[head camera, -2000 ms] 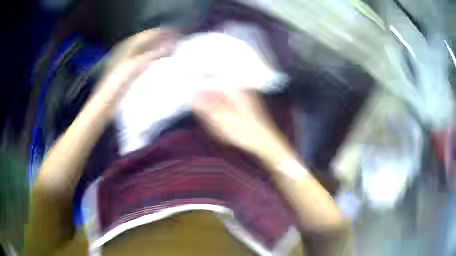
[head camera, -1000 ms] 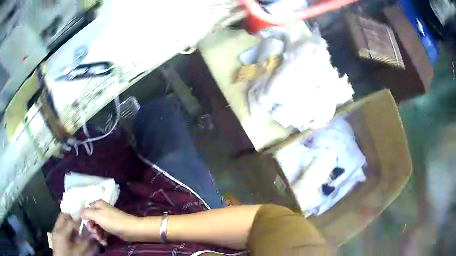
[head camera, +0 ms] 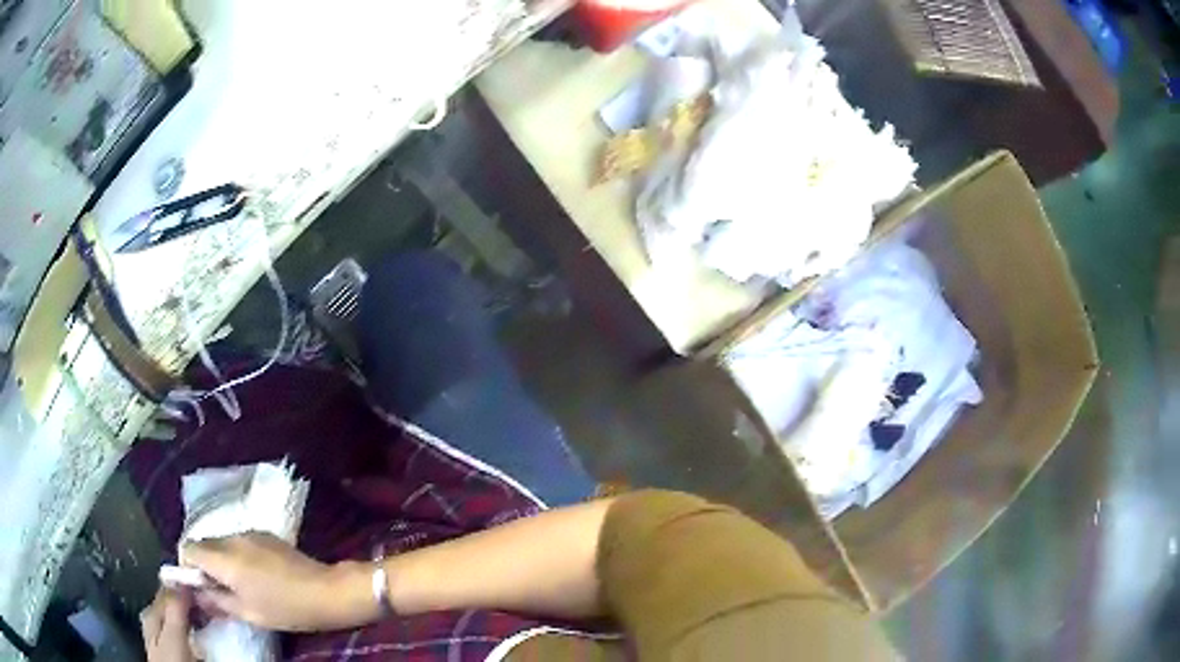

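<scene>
A thick bundle of white fabric pieces lies on the red plaid apron over my lap, its layered edges pointing up. My right hand, with a bracelet at the wrist, lies across the bundle with its fingers closed on it. A small white strip shows at its fingertips. My left hand is at the bundle's lower left side, fingers curled against it, partly cut off by the bottom edge. The lower end of the bundle is mostly hidden by my hands.
The pale machine table runs along the upper left, with a dark slot and loose pale cords at its edge. To the right are a white pile and an open cardboard box holding white pieces and dark bits. A brown ribbed item is at the top right.
Since two seconds ago the view has swung from a large white cloth between my hands to the bundle. In the last second the bundle's layers stand more upright and my right hand lies further over it.
</scene>
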